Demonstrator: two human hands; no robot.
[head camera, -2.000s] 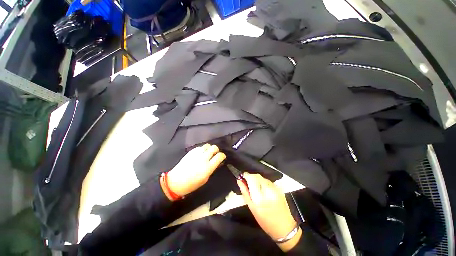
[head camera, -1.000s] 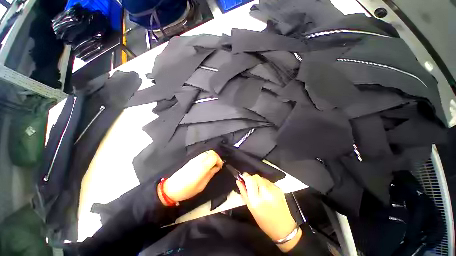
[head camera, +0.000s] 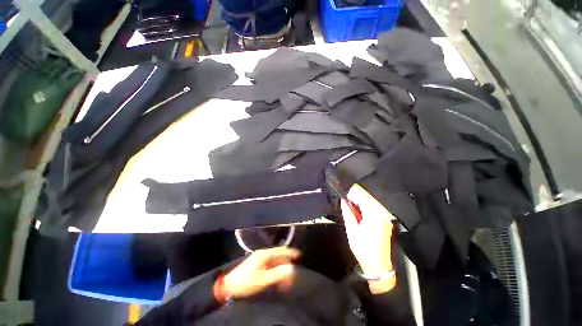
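Note:
A dark zippered panel (head camera: 255, 210) lies flat along the near edge of the white table, its silver zipper (head camera: 258, 198) running left to right. My right hand (head camera: 369, 229) is at the panel's right end, closed on thread snips (head camera: 353, 209) with a red handle; their dark tips point up and left. My left hand (head camera: 265, 274) is below the table edge over my lap, slightly blurred, fingers apart and holding nothing visible. A large heap of dark panels (head camera: 399, 153) covers the table's right side. Zippered panels (head camera: 137, 121) lie in a smaller stack at the left.
A blue bin (head camera: 118, 286) stands below the left table edge. Another blue bin (head camera: 360, 22) is beyond the table, beside a seated person's dark blue clothing (head camera: 255, 19). A slatted basket (head camera: 504, 245) is below right. Grey metal equipment (head camera: 542, 121) borders the right. A green sack (head camera: 38, 95) is left.
My left hand has let go of the panel and moved down over my lap. The panel now lies spread flat with its zipper showing. My right hand has moved slightly right. The camera view has shifted.

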